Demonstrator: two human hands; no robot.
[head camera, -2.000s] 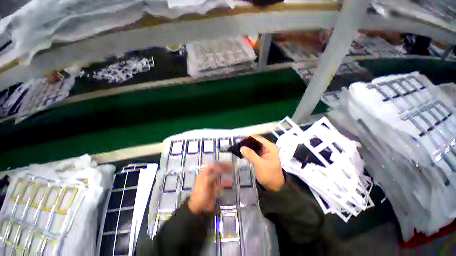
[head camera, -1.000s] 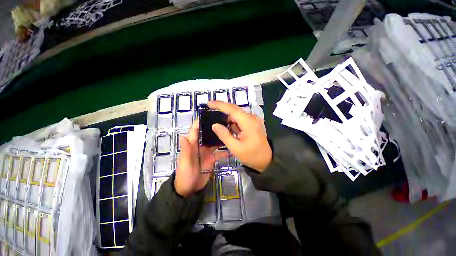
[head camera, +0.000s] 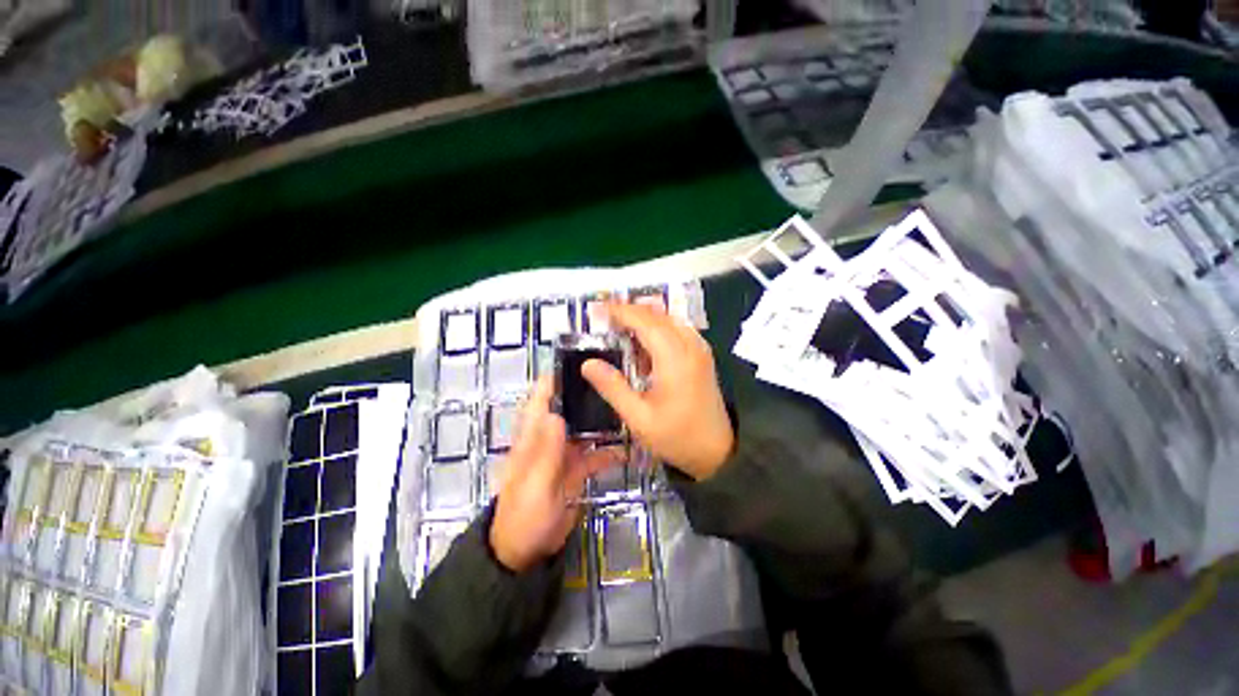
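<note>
My left hand (head camera: 534, 492) and my right hand (head camera: 669, 394) are both bare and meet over the blister tray (head camera: 713, 578). Between them they hold a small rimmed frame (head camera: 565, 356) with a solid black pad (head camera: 593, 405) filling most of its middle. My left hand supports the frame from the left and below. My right thumb lies on the black pad and the right fingers are at the upper right edge. Fingertips partly hide the frame. The tray's pockets hold rows of dark-rimmed frames, and a yellow-edged one (head camera: 625, 544) lies below the hands.
A stack of black pad sheets (head camera: 319, 524) lies left of the tray, beside the left tray stack (head camera: 102, 510). A white waste pile (head camera: 938, 428) with black pieces lies right, before the right tray stack (head camera: 1135, 177). The green belt (head camera: 394, 224) runs behind. Another person's gloved hands (head camera: 129, 89) show upper left.
At first the right hand held a black piece apart from the blurred left hand. Since then both hands have come together on the frame, and the black pad now lies in it. The view has shifted.
</note>
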